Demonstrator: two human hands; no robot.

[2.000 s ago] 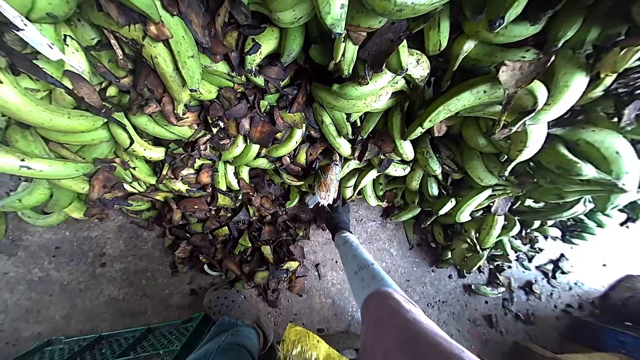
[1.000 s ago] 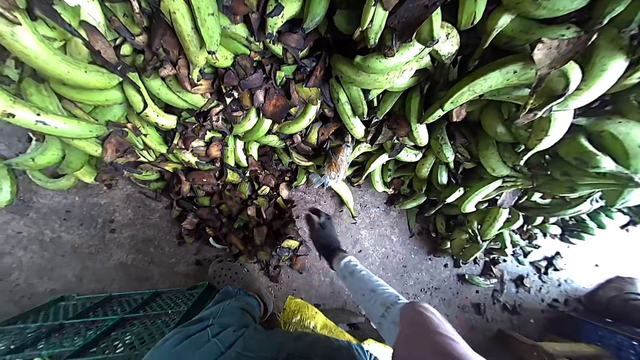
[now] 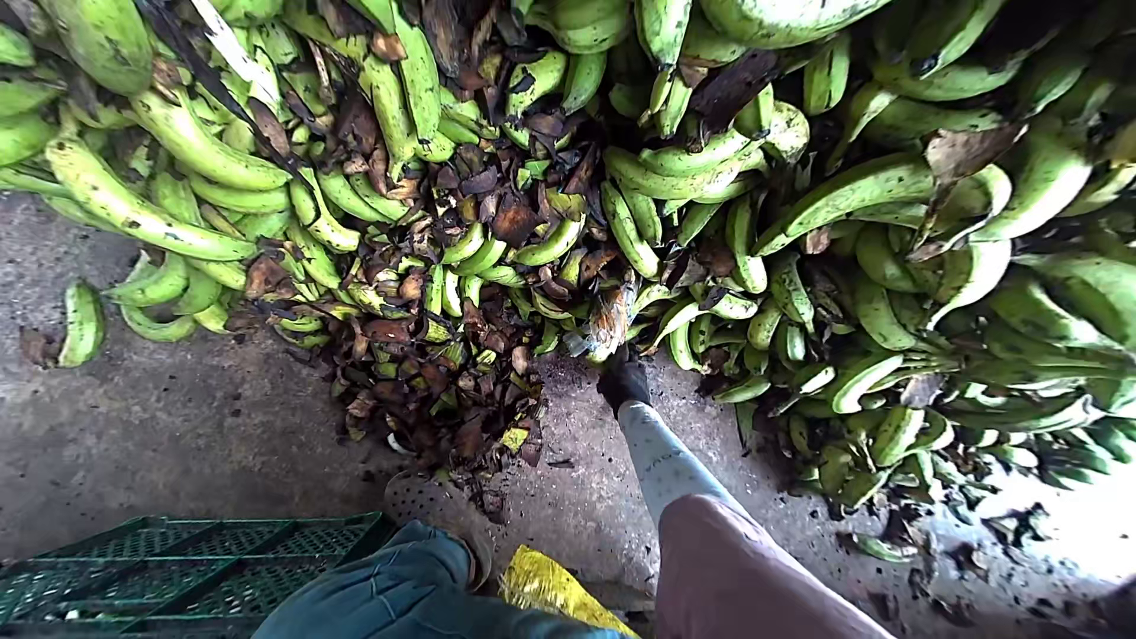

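My right hand (image 3: 625, 380), in a dark glove with a pale patterned sleeve above it, reaches down to the near edge of the plantain heap. Its fingers are at the lower end of a frayed, pale brown plantain stalk (image 3: 612, 319); whether they grip it I cannot tell. Small green plantains (image 3: 682, 342) lie just right of the stalk, and dry brown husk scraps (image 3: 444, 382) are piled to its left. My left hand is not in view.
Large green plantains (image 3: 852, 200) heap up at the right, and more plantains (image 3: 146, 209) at the left. A green plastic crate (image 3: 213, 568) stands at the lower left beside my leg. A yellow woven sack (image 3: 555, 590) lies near my feet on the concrete floor (image 3: 222, 426).
My right hand was lower, over the floor and apart from the stalk, one second ago; it has moved back up to the stalk.
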